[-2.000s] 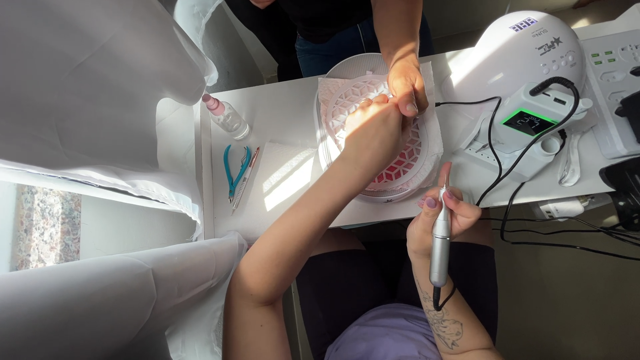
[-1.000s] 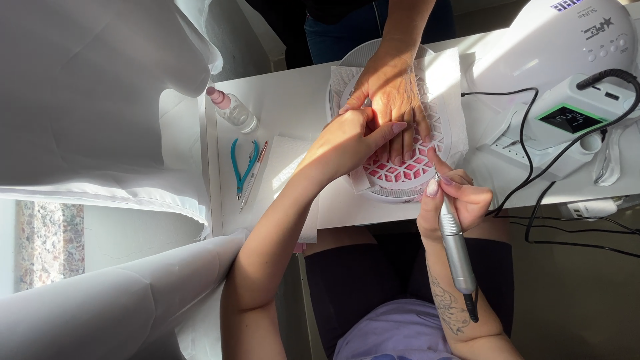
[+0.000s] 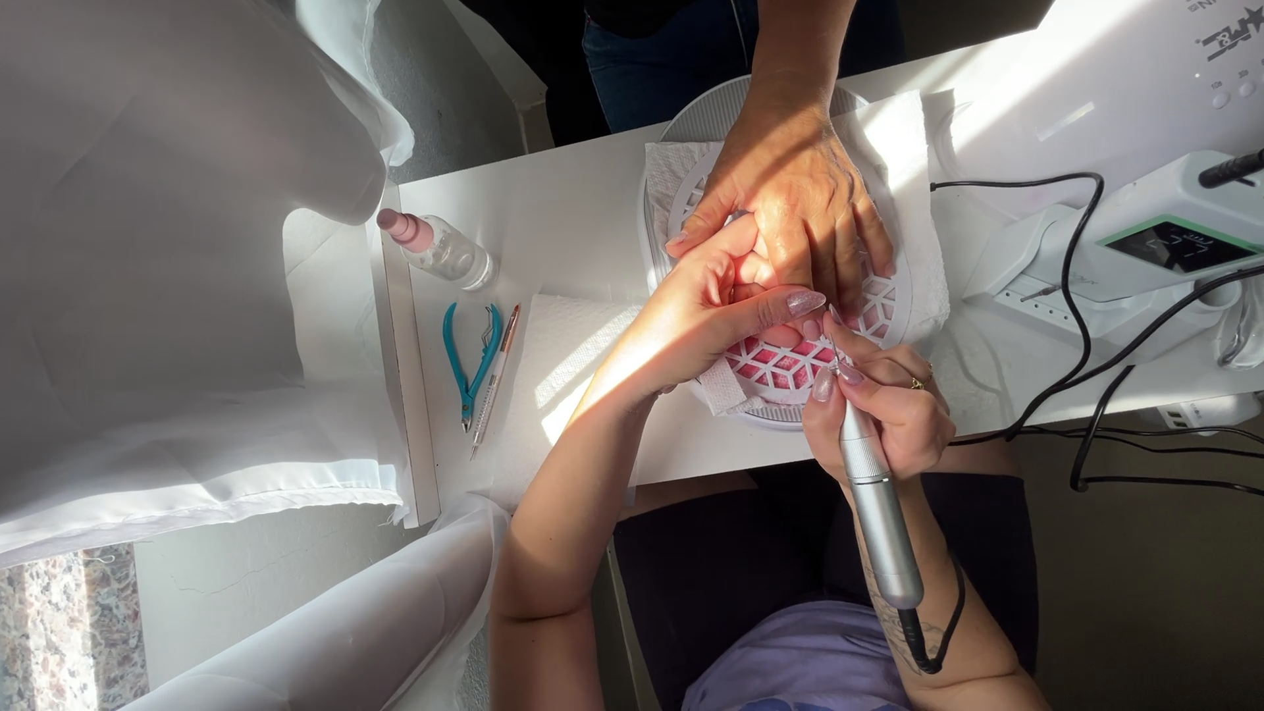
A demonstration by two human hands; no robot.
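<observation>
My left hand (image 3: 726,301) grips a finger of another person's hand (image 3: 795,197), which rests palm down over a round white nail dust collector (image 3: 780,367) with a pink interior under its lattice grille. In my right hand (image 3: 889,400) is a silver electric nail drill handpiece (image 3: 879,513), held like a pen, its thin bit pointing up at the fingertips. Whether the bit touches a nail cannot be told. A black cord leaves the handpiece's lower end. White paper towel (image 3: 913,207) lies around and partly under the grille.
At left on the white table (image 3: 573,197) are a clear bottle with a pink cap (image 3: 434,247), teal-handled cuticle nippers (image 3: 469,365) and a slim brush-like tool (image 3: 497,380). The drill's control unit (image 3: 1165,237), black cables (image 3: 1086,267) and a white nail lamp (image 3: 1116,89) stand right. A white curtain (image 3: 178,247) hangs left.
The drill handpiece in my right hand has come up to the other person's fingertips. That person's hand, earlier held higher and gripping mine, now lies palm down over the grille. The view has moved closer.
</observation>
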